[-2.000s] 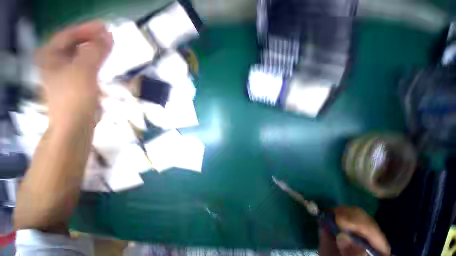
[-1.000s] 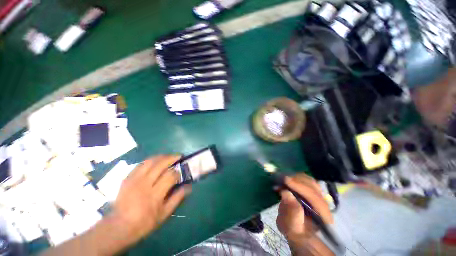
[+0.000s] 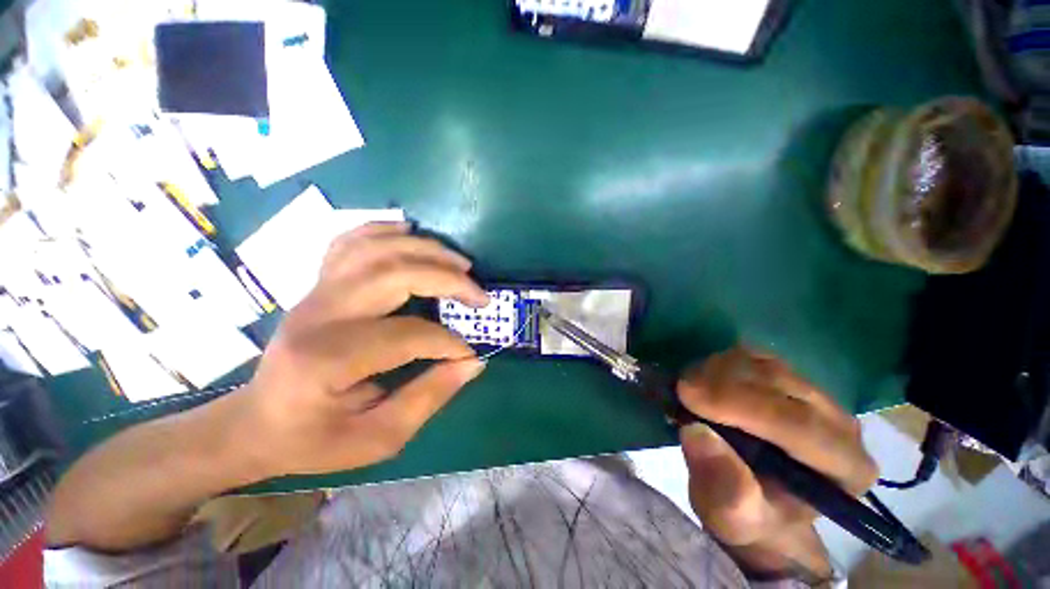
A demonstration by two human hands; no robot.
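Note:
A phone housing with its board [image 3: 585, 321] lies on the green mat, its white-and-blue patterned half on the left and silvery half on the right. My left hand [image 3: 368, 345] is at its left end, fingertips on its upper left edge, thumb and a finger pinching thin solder wire [image 3: 502, 350] that reaches the blue pad strip [image 3: 531, 323]. My right hand [image 3: 771, 443] grips the black soldering iron [image 3: 794, 477]. The iron's tip is at the pad strip near the wire; exact contact cannot be told.
A spread of white LCD modules [image 3: 138, 276] with orange tails, one dark-faced [image 3: 212, 69], is at left. Phone housings [image 3: 645, 23] are cut off at the top. A round pot [image 3: 925, 184] and black holder [image 3: 979, 334] are at right. The bench edge runs below my hands.
The view has moved closer over the phone. The iron has gone from beside the phone to its pad strip. My left thumb and finger now show wire between them.

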